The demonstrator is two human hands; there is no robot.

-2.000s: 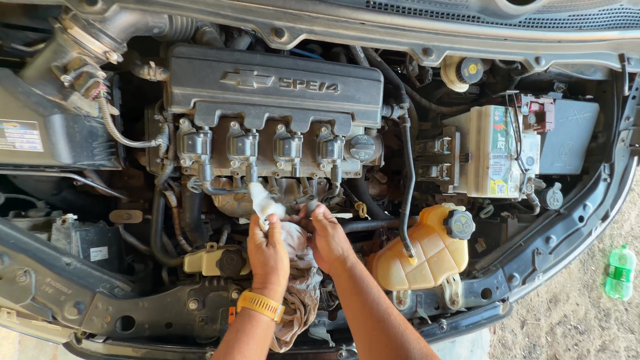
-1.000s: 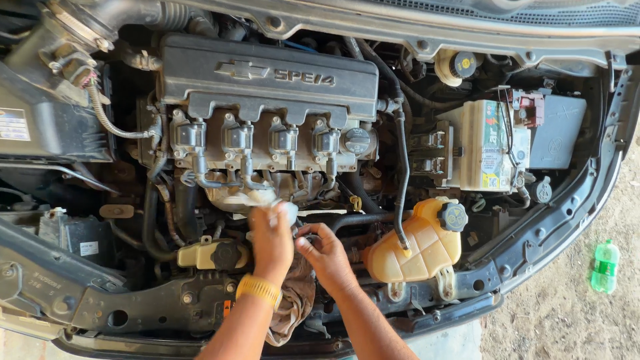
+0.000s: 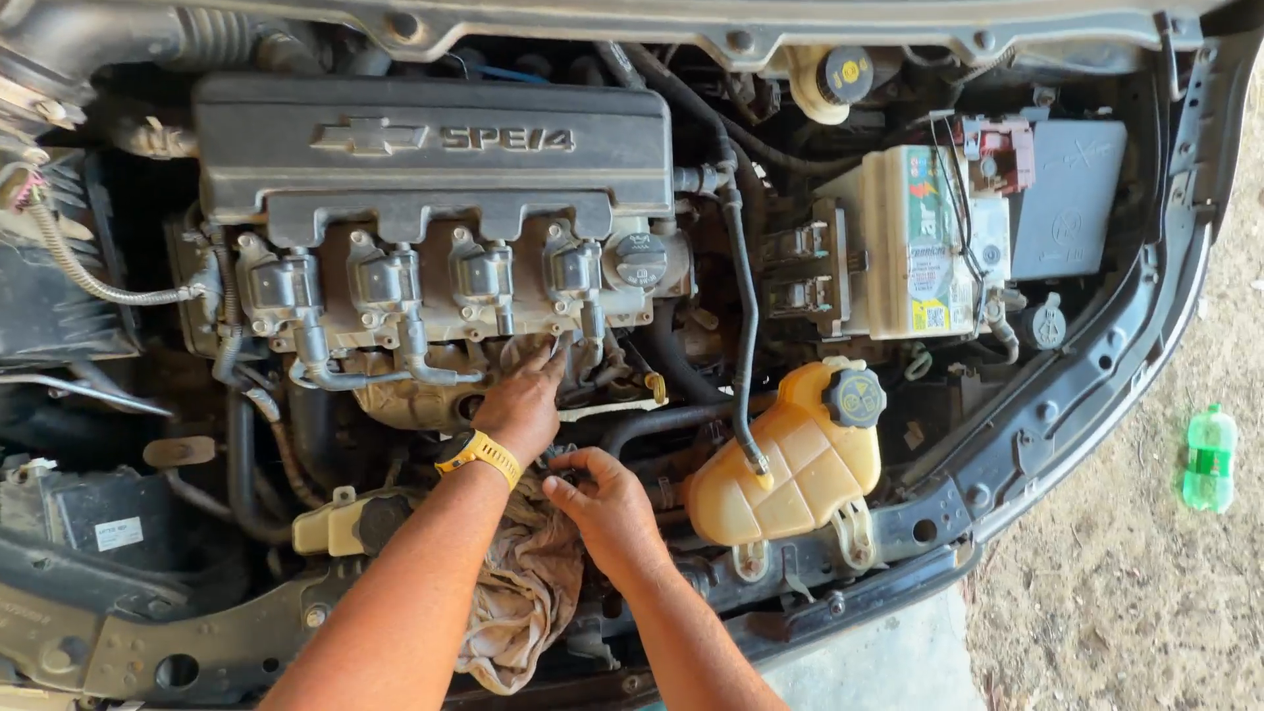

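Note:
My left hand (image 3: 521, 400), with a yellow watch (image 3: 480, 452) on the wrist, reaches to the lower edge of the engine's cylinder head, below the row of ignition coils (image 3: 482, 276). Its fingertips press on or near a pale cloth there; the exact hold is hard to make out. My right hand (image 3: 607, 509) is lower and to the right, thumb and forefinger close around a small dark piece, probably a spark plug wire boot. A dirty rag (image 3: 523, 602) lies over the front crossmember between my forearms.
Above is the black engine cover (image 3: 434, 148). To the right are the coolant expansion tank (image 3: 790, 454), a black hose (image 3: 741, 296) and the battery (image 3: 928, 237). The oil filler cap (image 3: 640, 259) sits beside the coils. A green plastic bottle (image 3: 1210, 459) lies on the ground.
My left hand has moved up from beside my right hand to the cylinder head. The white cloth it held out two seconds ago no longer shows plainly.

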